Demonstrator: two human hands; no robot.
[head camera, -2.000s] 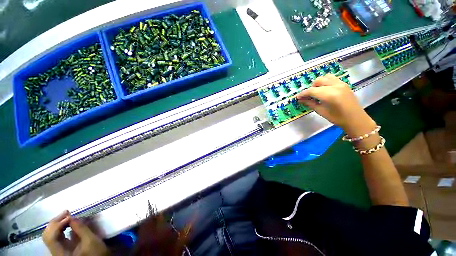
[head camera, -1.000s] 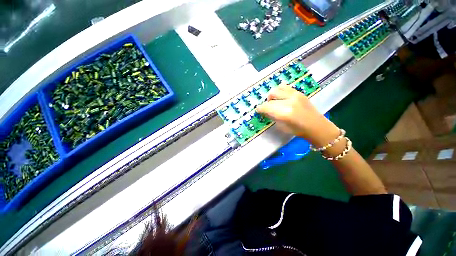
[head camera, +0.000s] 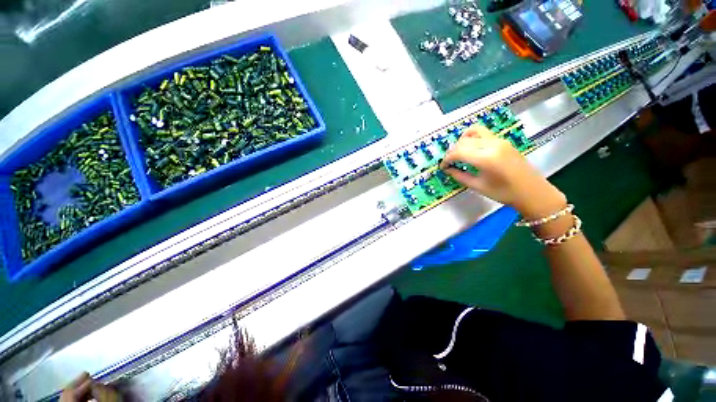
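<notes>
A green circuit board panel (head camera: 420, 166) with rows of small blue parts lies between the conveyor rails. My right hand (head camera: 491, 169) is over the panel's lower row, with thumb and fingertips pinched together; whether a small part is between them cannot be made out. It wears two beaded bracelets. My left hand (head camera: 88, 390) is at the bottom left over the near rail, cut off by the picture's edge and blurred. A blue component bin (head camera: 228, 169) with two compartments is heaped with dark and yellow-green capacitors (head camera: 224, 110).
Conveyor rails (head camera: 196, 224) run from lower left to upper right. A second panel (head camera: 600, 86) lies further right. Silvery metal parts (head camera: 459, 35) and an orange-black device (head camera: 542, 23) lie on the mat. A small dark item (head camera: 358, 44) lies on the white bench. Cardboard boxes (head camera: 675, 275) stand right.
My left hand, out of view one second ago, shows again at the bottom left. The camera view has shifted. My right hand remains over the panel.
</notes>
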